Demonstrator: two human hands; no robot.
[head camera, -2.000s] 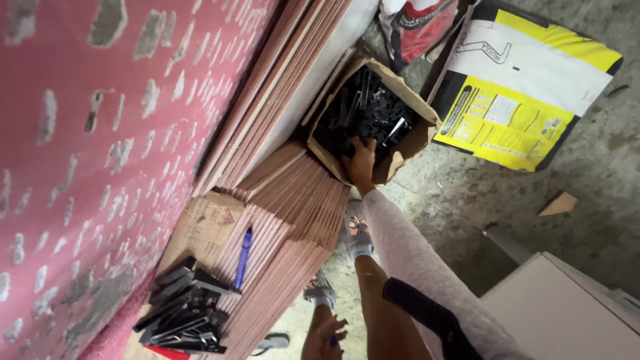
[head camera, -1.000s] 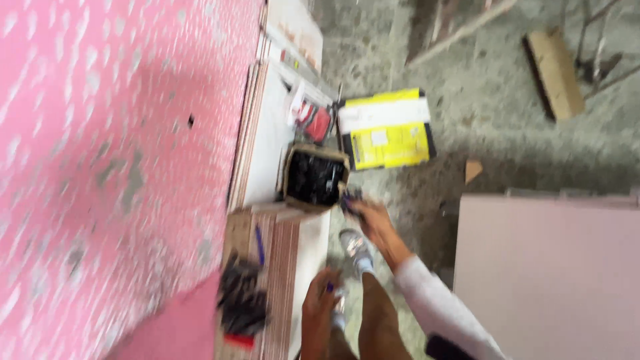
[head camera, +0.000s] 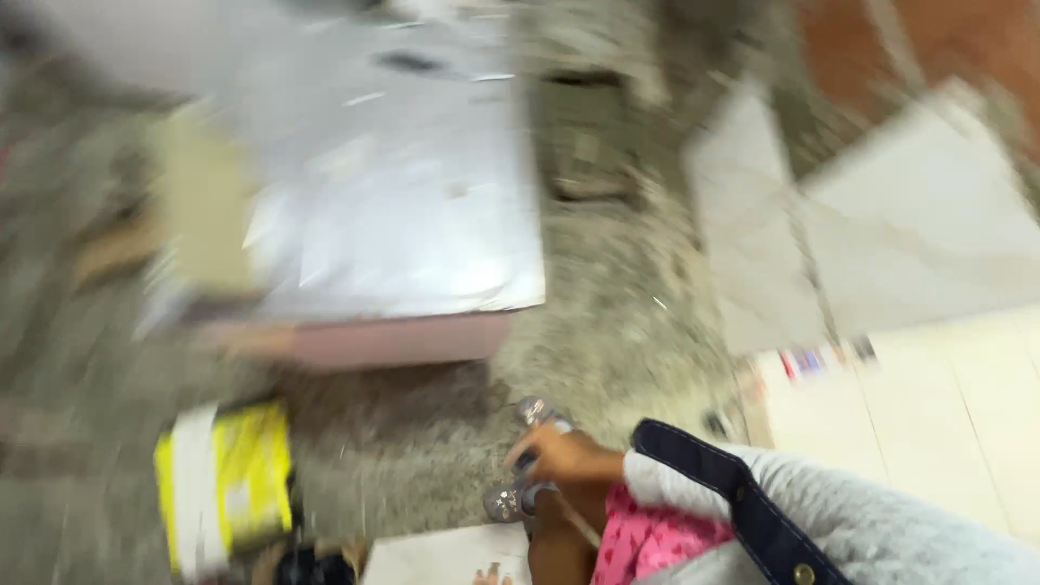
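Observation:
My right hand (head camera: 561, 455), in a light grey sleeve, is at the lower middle, above my shoes (head camera: 508, 500). Its fingers are curled around a small dark item (head camera: 526, 461), too blurred to name. Only the fingertips of my left hand (head camera: 492, 577) show at the bottom edge, over a pale board (head camera: 455, 554); whether they hold anything is hidden. Left of them, black pieces (head camera: 313, 566) fill an open cardboard box, cut off by the frame's edge.
A yellow and white bag (head camera: 223, 487) lies on the concrete floor at the lower left. A large sheet-covered stack (head camera: 398, 203) stands ahead. Pale tile pieces (head camera: 910, 219) lie at the right, beside a cream tiled floor (head camera: 934, 406).
My right hand has come out of the box of black pieces and away from it. The view has swung far to the right, and the pink wall has left it.

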